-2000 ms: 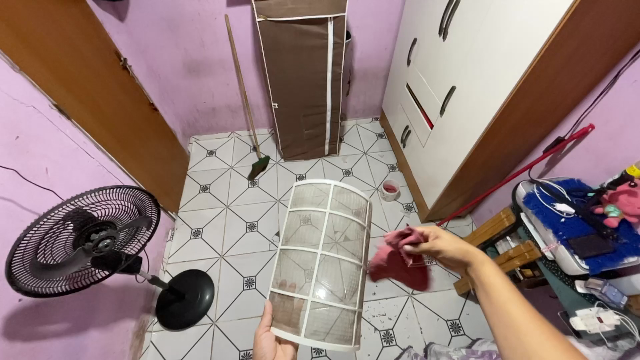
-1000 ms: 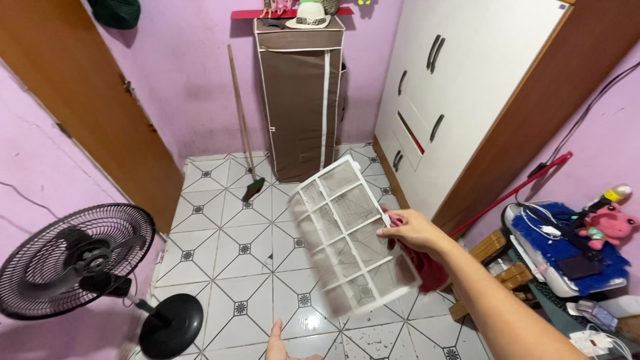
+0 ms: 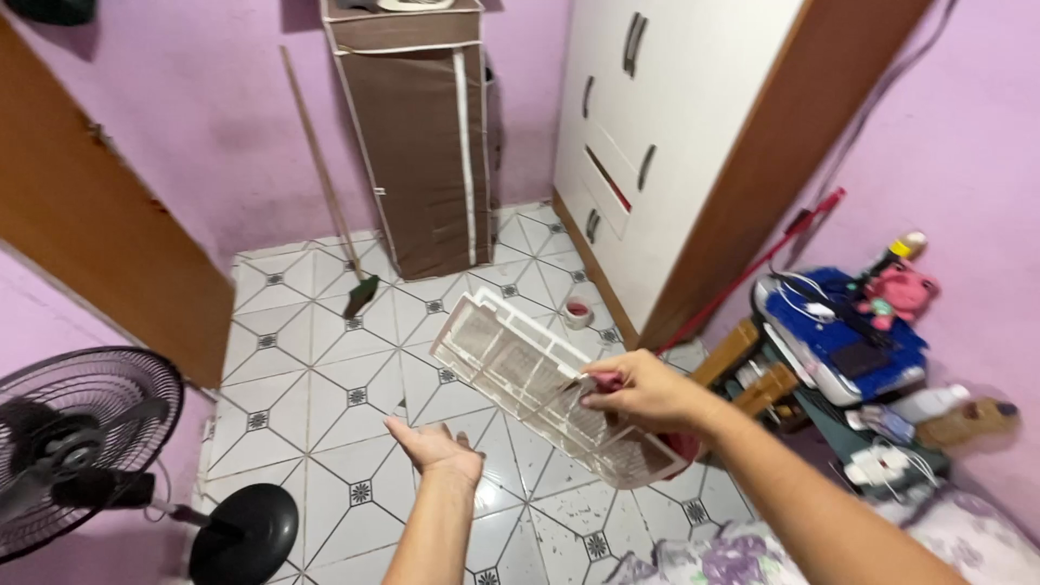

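Note:
My right hand (image 3: 642,394) grips the upper edge of a white plastic mesh filter panel (image 3: 528,378), which hangs tilted over the tiled floor. A red cloth (image 3: 682,451) is bunched in the same hand and shows behind the panel's lower right end. My left hand (image 3: 439,448) is empty, palm up with fingers apart, left of the panel and not touching it. Beyond the panel, a small white tub with something red inside (image 3: 578,312) sits on the floor near the wardrobe.
A black fan (image 3: 77,455) stands at left by the wooden door (image 3: 106,203). A broom (image 3: 321,171) leans beside a brown fabric closet (image 3: 418,154). The white wardrobe (image 3: 674,106) and a cluttered small table (image 3: 845,439) are at right, a flowered fabric (image 3: 731,556) below.
Two seconds ago my left hand held the panel and my right held only the cloth. Now my right hand holds both, the panel has turned and tilted, and my left hand is off it.

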